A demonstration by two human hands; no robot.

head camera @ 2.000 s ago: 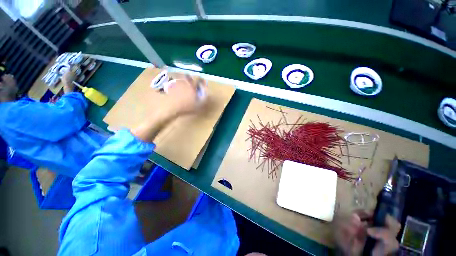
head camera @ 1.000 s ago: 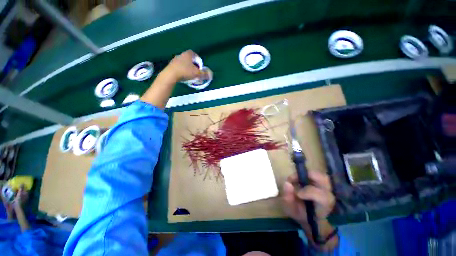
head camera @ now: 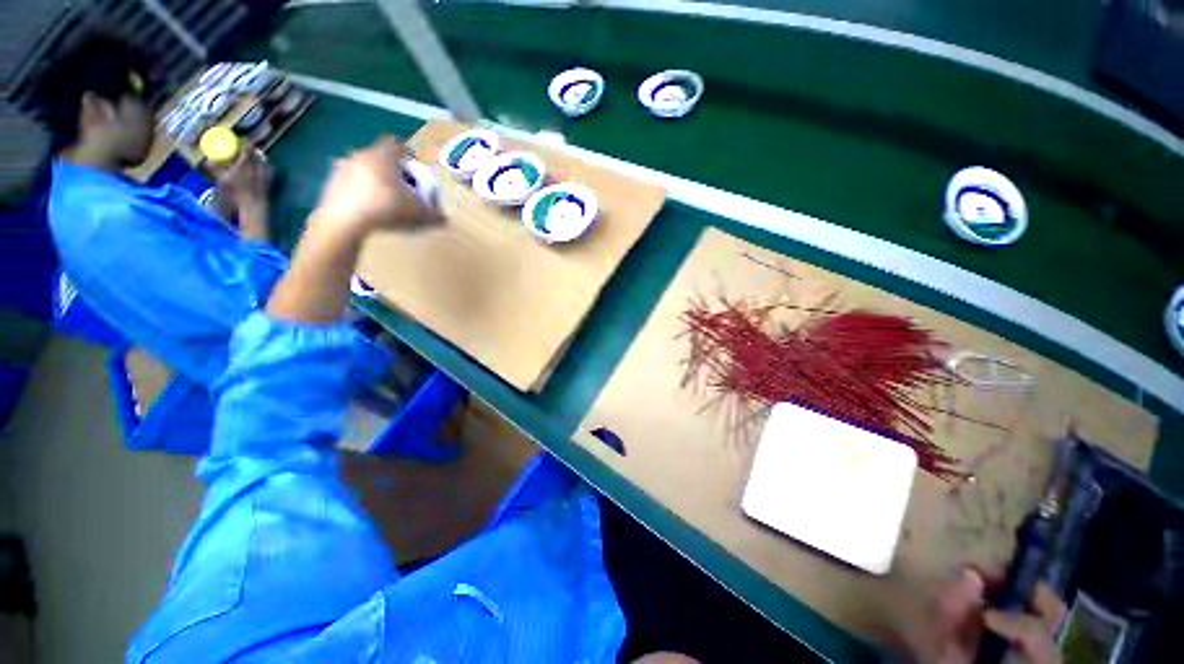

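My left hand (head camera: 374, 192) is over the cardboard stack (head camera: 481, 292) at the left, shut on a white round housing (head camera: 422, 186), blurred. Three more housings (head camera: 561, 213) sit on the back of that stack. My right hand (head camera: 997, 616) is at the lower right, blurred, holding the black soldering iron (head camera: 1032, 545) upward. The white holding fixture (head camera: 831, 486) lies on the cardboard sheet (head camera: 675, 454). A heap of red lead wires (head camera: 831, 363) lies behind it, with a loop of solder wire (head camera: 993, 370) beside.
Several housings (head camera: 984, 208) stand on the green strip (head camera: 805, 143) behind a pale rail. A black tray (head camera: 1143, 519) with a sponge (head camera: 1093, 633) is at right. A person in blue (head camera: 162, 247) at left holds a yellow-topped thing. A metal post (head camera: 429, 59) rises behind the stack.
My left hand has moved from the green strip back to the cardboard stack with a housing. The view has swung left. My right hand still holds the iron.
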